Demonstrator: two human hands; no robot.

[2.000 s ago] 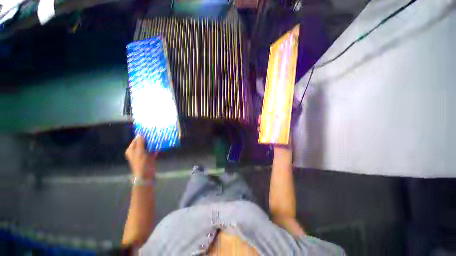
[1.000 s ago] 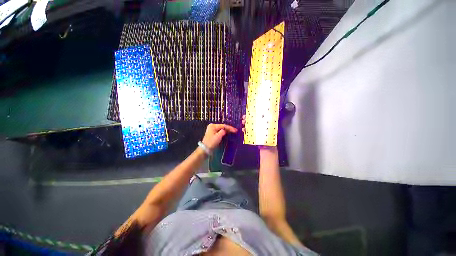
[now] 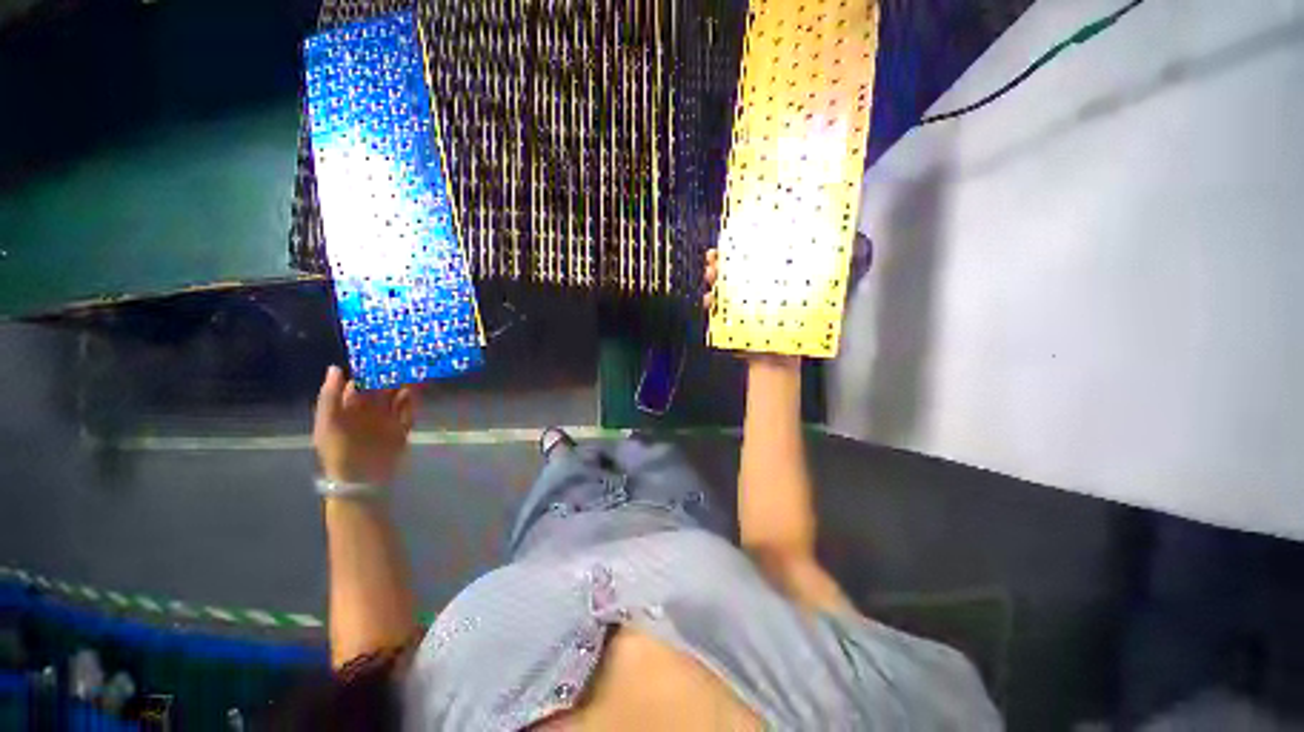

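Note:
A blue LED board (image 3: 393, 215), partly washed out by glare, lies slanted over the left part of the stack of boards standing on edge (image 3: 558, 143). My left hand (image 3: 365, 426) is at the blue board's lower edge, fingers up; whether it grips the board is unclear. My right hand (image 3: 714, 279) holds a yellow-gold LED board (image 3: 794, 186) upright on the right of the stack. Most of this hand is hidden behind the board; fingertips show at its left edge. The board's top is cut off by the picture's edge.
A white-covered surface (image 3: 1087, 286) fills the right, with a dark cable (image 3: 1023, 75) across its upper part. The green bench top (image 3: 157, 215) is at the left. A small dark device (image 3: 658, 382) is below the stack. Blue racks (image 3: 143, 665) stand at the lower left.
My left hand has moved left, from beside the gold board to the blue board's lower edge. The view has shifted, so stack and boards sit higher. The gold board stays in my right hand.

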